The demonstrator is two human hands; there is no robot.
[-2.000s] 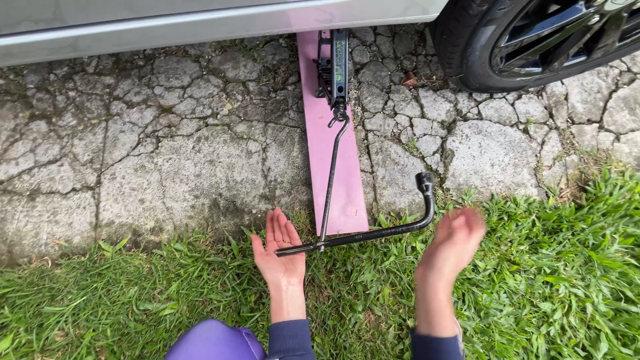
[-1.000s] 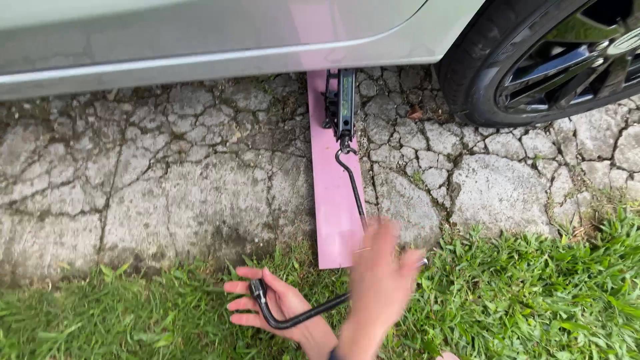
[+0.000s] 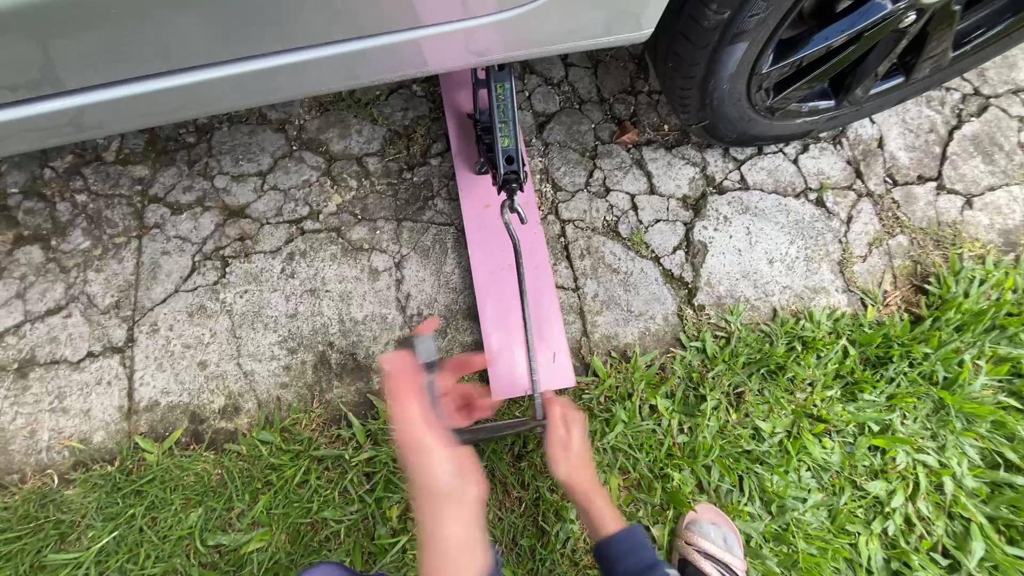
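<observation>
A black scissor jack stands under the car's sill on a pink board. From its eye, a hooked metal crank rod runs toward me over the board. An L-shaped lug wrench crosses the rod's near end, its socket end up at the left. My left hand, blurred, is around the socket arm with thumb and fingers apart; whether the palm touches it is unclear. My right hand has its fingers closed at the joint of wrench and rod.
The silver car's sill spans the top. A tyre with a black alloy wheel stands at the upper right. Cracked concrete borders the grass, and a sandalled foot is at the lower right.
The wrench's socket end has swung from right to left since the oldest frame. My right hand, out to the right and then across the wrench, is now at the rod's near end.
</observation>
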